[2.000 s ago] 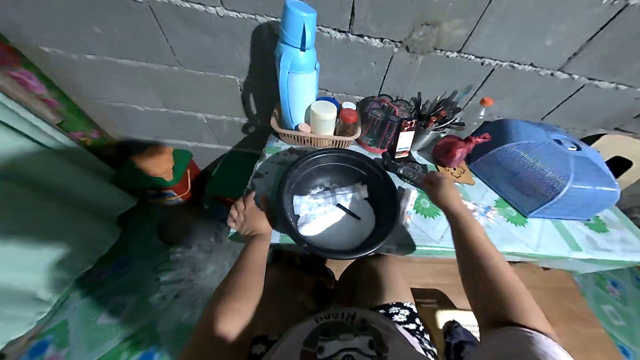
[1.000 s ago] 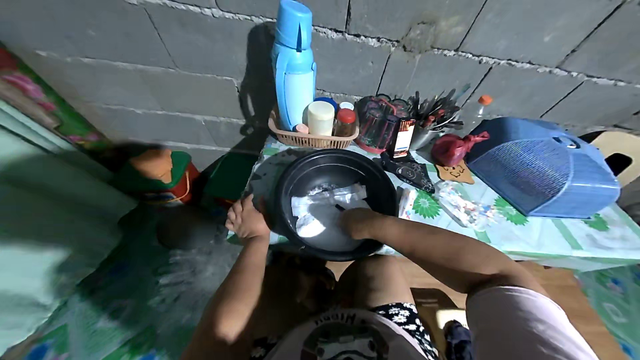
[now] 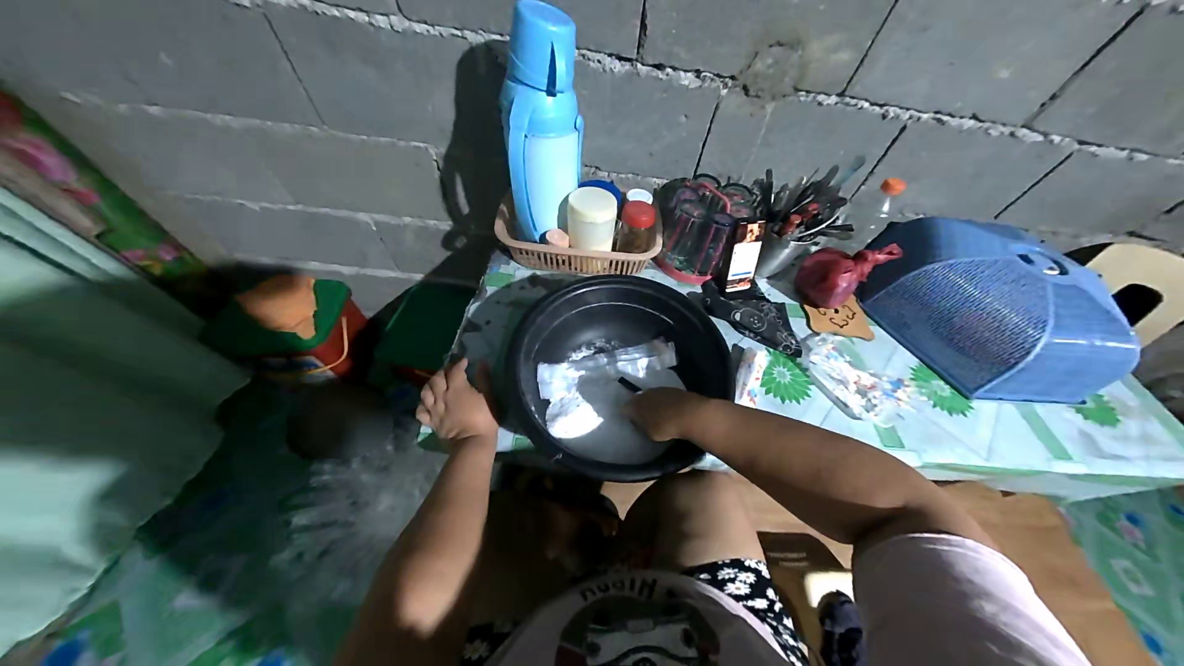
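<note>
A round black plastic basin (image 3: 527,370) stands at the near edge of the table, with a crumpled clear plastic packet (image 3: 606,365) and some white material (image 3: 573,416) inside. My right hand (image 3: 661,413) reaches into the basin over its right side, fingers pointing down; a short dark stick-like thing (image 3: 629,384) shows beside the fingertips. Whether that hand grips anything is hidden. My left hand (image 3: 456,404) rests on the table edge, left of the basin, fingers apart and holding nothing.
Behind the basin are a tan basket (image 3: 573,261) with jars, a blue thermos (image 3: 544,139), a lit phone (image 3: 744,256) and a utensil holder (image 3: 779,254). To the right lie a black patterned cloth (image 3: 758,319), a red plastic bag (image 3: 832,277), a clear bag (image 3: 856,384) and a blue mesh cover (image 3: 990,314).
My right hand was by the black cloth two seconds ago; it moved left into the basin and is still there. My left hand has stayed at the table edge.
</note>
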